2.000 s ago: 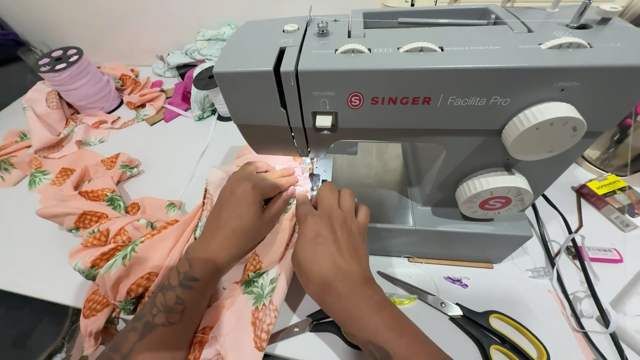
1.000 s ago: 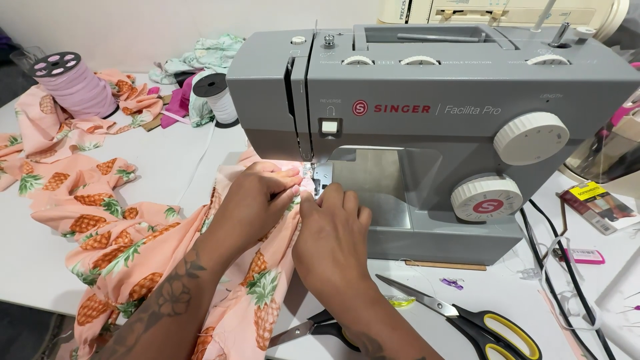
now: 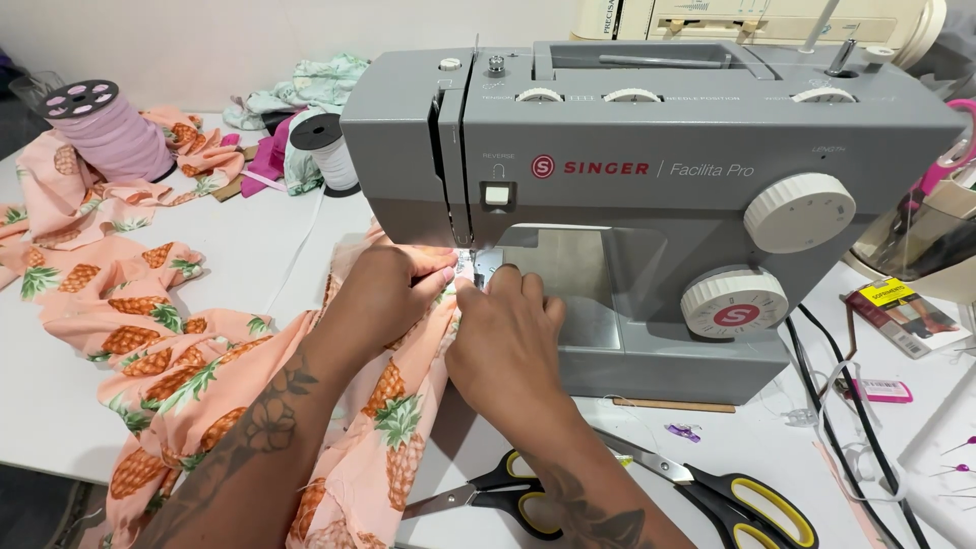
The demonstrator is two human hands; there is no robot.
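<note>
A grey Singer sewing machine (image 3: 640,206) stands in front of me, its presser foot (image 3: 480,279) low over the needle plate. Peach fabric printed with pineapples (image 3: 404,412) runs from under the needle area down toward me and spreads left over the table. My left hand (image 3: 381,293) pinches the fabric's edge just left of the presser foot, thumb and fingers together. My right hand (image 3: 507,328) holds the fabric with thumb and forefinger directly in front of the foot, its other fingers curled beside the machine bed. The fingers partly hide the seam.
Large scissors (image 3: 709,480) and smaller scissors (image 3: 496,492) lie near my right forearm. A spool of pink ribbon (image 3: 114,137) and a white spool (image 3: 332,156) stand at the left. Black cables (image 3: 862,412), a needle packet (image 3: 907,313) and pins (image 3: 962,468) are at the right.
</note>
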